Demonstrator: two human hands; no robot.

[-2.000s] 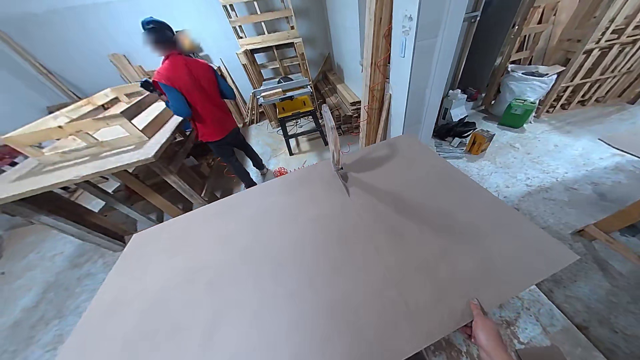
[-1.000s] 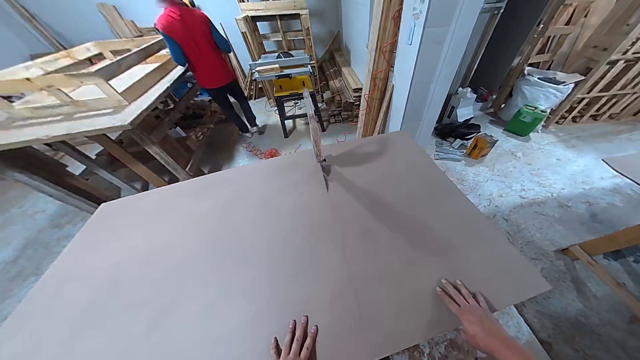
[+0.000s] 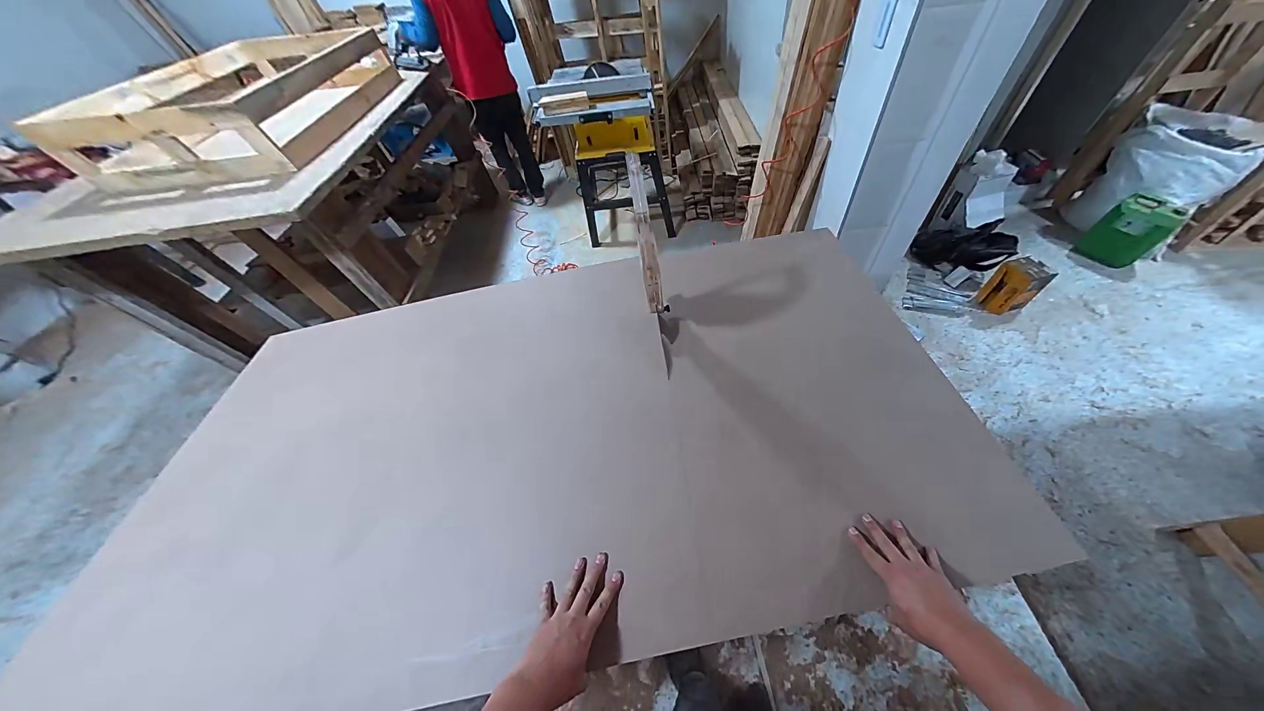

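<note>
A large grey-brown sheet board point(image 3: 444, 444) spans the middle of the head view. A thin saw blade point(image 3: 664, 348) stands up through it, with a narrow arm point(image 3: 647, 242) reaching over the sheet just beyond the blade. Near the sheet's front edge my left hand point(image 3: 568, 627) lies palm down, fingers spread. Farther right, my right hand point(image 3: 913, 583) rests on the same sheet close to its front right edge, fingers apart. Both hands are on the near side of the blade. Whatever bears the sheet is mostly hidden beneath it.
A workbench point(image 3: 296, 197) at the left bears a wooden frame point(image 3: 227, 99). Behind stand a person in a red vest point(image 3: 474, 49) and a yellow table saw point(image 3: 614, 133). Stacked timber point(image 3: 716, 148), a white pillar point(image 3: 889, 128), a green container point(image 3: 1131, 229) and a yellow box point(image 3: 1014, 284) are farther right.
My left hand has come into view and lies on the sheet. My right hand has gone from the sheet's edge to flat on top. The sheet has shifted toward the blade; the view has tilted down.
</note>
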